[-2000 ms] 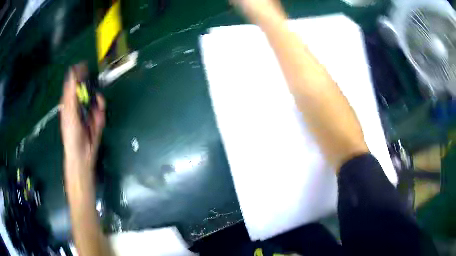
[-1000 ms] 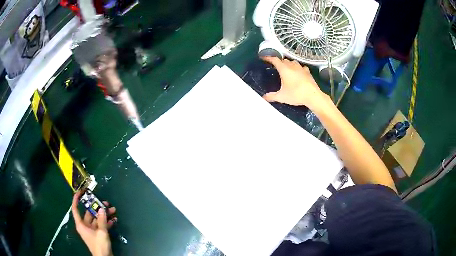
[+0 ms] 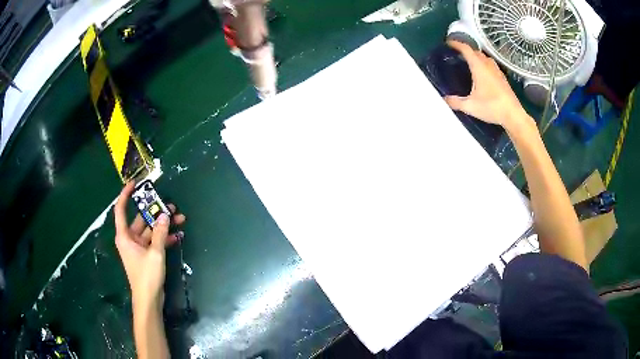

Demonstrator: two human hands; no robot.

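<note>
My left hand (image 3: 149, 235) holds a small adapter circuit board (image 3: 151, 205) between thumb and fingers, its parts facing up, with a yellow block and a blue spot. A thin dark cable appears to trail below it. My right hand (image 3: 491, 87) is at the far right edge of the white foam sheets (image 3: 372, 189). Its thumb and forefinger are spread around a dark glossy thing (image 3: 449, 70) on the bench; no firm grip shows. A hanging glue dispenser (image 3: 252, 49) has its pale nozzle just beyond the sheets' far left corner.
A white fan (image 3: 531, 29) stands beyond my right hand. A yellow-black striped divider (image 3: 112, 116) ends near my left hand. Dark units (image 3: 52, 345) lie at the bottom left. Plastic and small items lie along the stack's near right edge. A cardboard piece (image 3: 600, 224) is at right.
The view has turned, shifting the bench contents. My right hand has moved from over the sheets to the dark thing beside the fan. My left hand keeps the board near the divider's end.
</note>
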